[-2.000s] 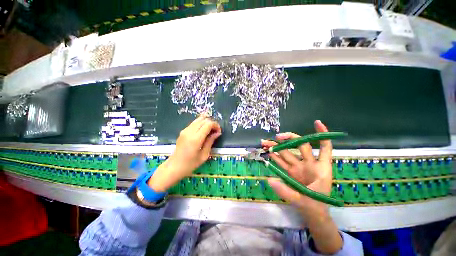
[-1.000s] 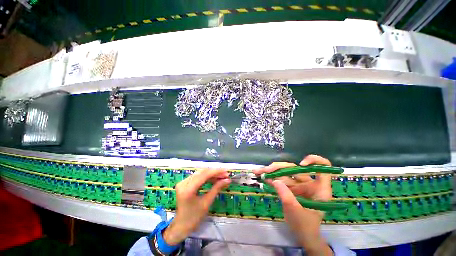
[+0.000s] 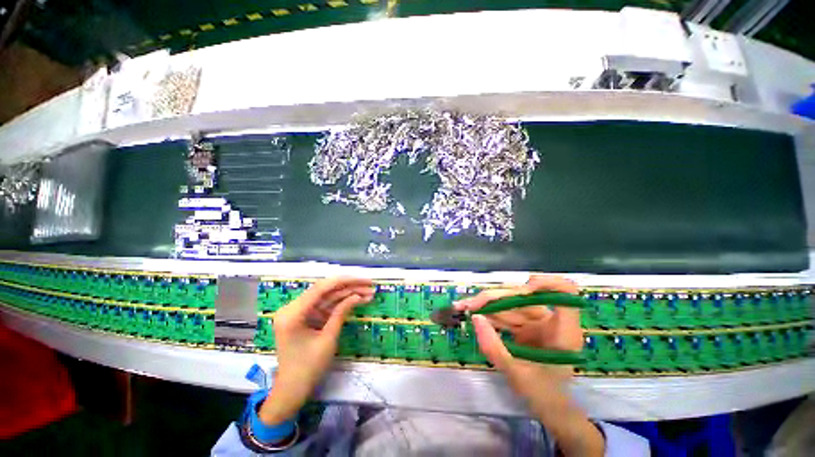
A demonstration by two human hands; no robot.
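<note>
My right hand [image 3: 536, 344] holds diagonal cutters [image 3: 532, 302] with long green handles; their small dark jaws point left over the green circuit board panels [image 3: 402, 344]. My left hand [image 3: 313, 330], with a blue strap [image 3: 271, 427] at the wrist, is over the panels left of the cutters. Its thumb and index finger are close together; whether a tiny part is between them cannot be seen. A large silver pile of loose components [image 3: 478, 170] lies on the dark green surface behind the panels, with a small cluster [image 3: 379, 249] nearer me.
White block components [image 3: 214, 228] with long wires lie left of the pile. A clear plastic tray or bag [image 3: 70, 198] is at far left. A grey plate [image 3: 237, 308] breaks the board row. Pale bags [image 3: 134, 98] and a metal item [image 3: 639, 73] stand on the back ledge. Red clothing shows lower left.
My left hand went from the pile's near edge to the cutter jaws, then moved left away from them. The cutters, spread across my open right palm earlier, are now gripped with handles closer together.
</note>
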